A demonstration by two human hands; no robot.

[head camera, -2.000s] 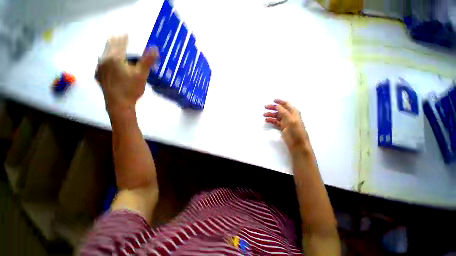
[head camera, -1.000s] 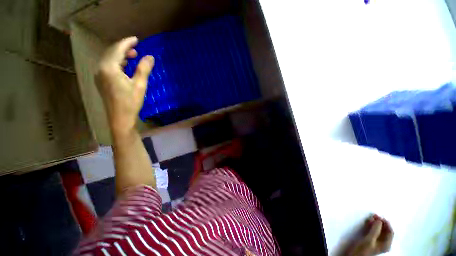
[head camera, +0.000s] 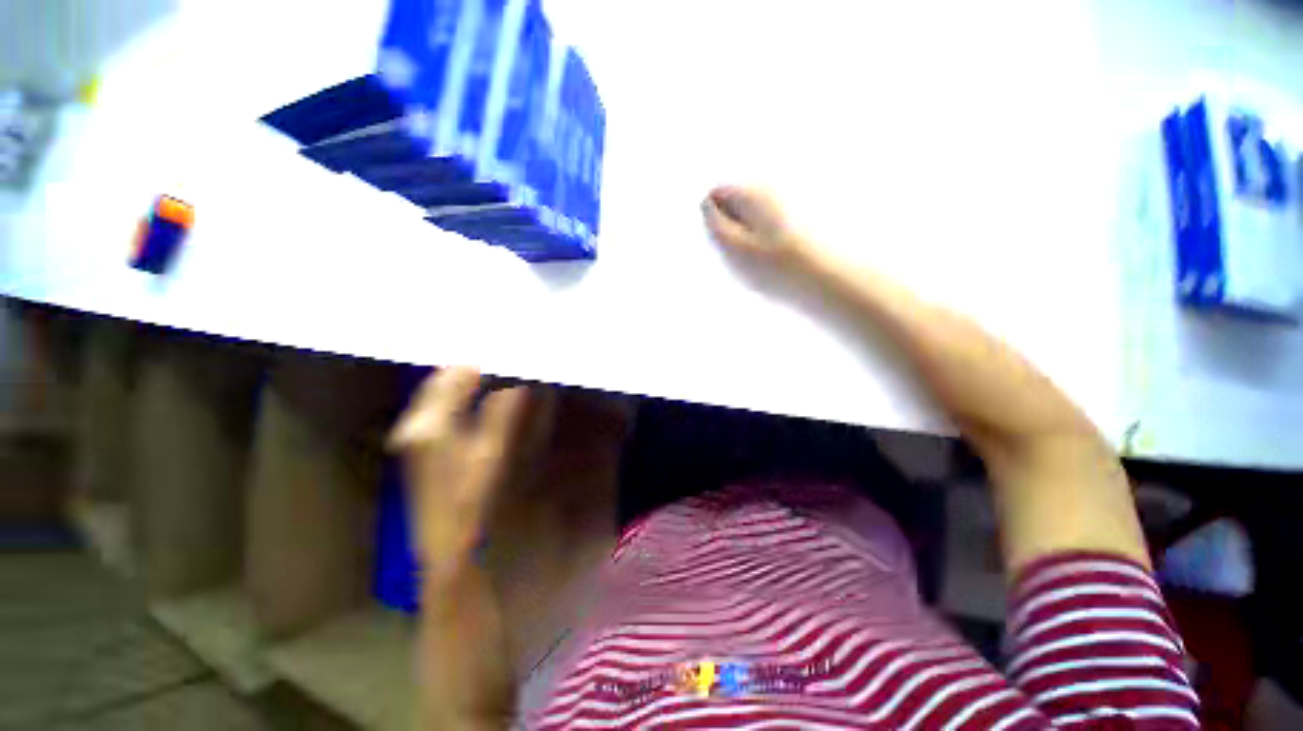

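A row of blue boxes [head camera: 493,122] with white stripes stands pressed together on the white table [head camera: 857,114], at the upper left. My left hand [head camera: 465,436] is below the table's front edge, beside the cartons; it is blurred, its fingers look apart and nothing shows in it. My right hand [head camera: 749,222] rests over the table, right of the row and not touching it. Its fingers are curled in, and I cannot tell whether they hold something small.
A few blue-and-white boxes [head camera: 1240,214] stand at the right of the table. A small orange and dark blue object [head camera: 163,234] lies at the far left. Brown cartons [head camera: 307,500] are below the table edge at the left, with blue contents [head camera: 397,543] partly showing.
The view has swung from the open carton of blue boxes back to the table. The box row at the left is in view again. My right hand has moved in over the table beside it.
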